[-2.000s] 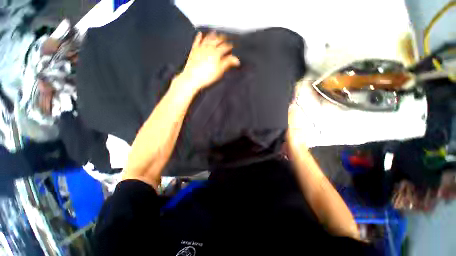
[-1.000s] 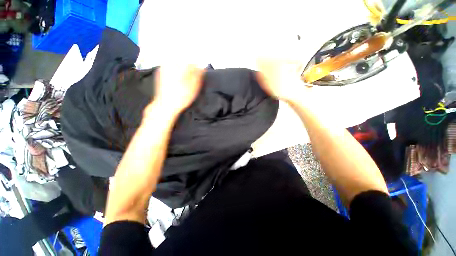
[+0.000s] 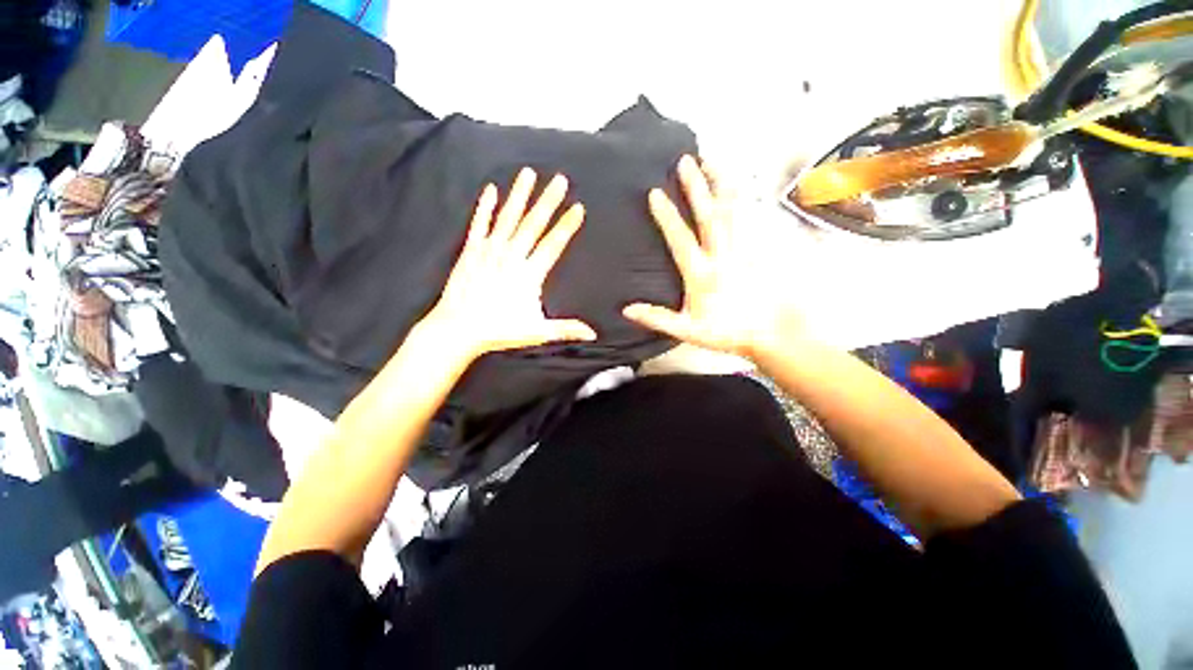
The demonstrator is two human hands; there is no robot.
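A black garment [image 3: 393,223] lies spread over the left and middle of the white padded ironing table [image 3: 589,52], with folds at its left and near side. My left hand [image 3: 513,268] lies flat on the garment with its fingers spread. My right hand [image 3: 707,282] lies at the garment's right edge, fingers spread, partly over the white cover. Neither hand grips anything that I can see. The steam iron [image 3: 922,170], with an orange-brown handle, stands on the table to the right of my right hand, its tip pointing left.
Striped and white cut pieces [image 3: 98,282] are heaped at the table's left end. A blue crate [image 3: 196,26] stands at the far left. A yellow hose [image 3: 1125,138] and black hose run behind the iron. Brown cloth pieces [image 3: 1112,439] hang at the lower right.
The garment's right part has gone from bunched to flatter. Both hands have come down nearer to me and spread out on it. The camera view has shifted.
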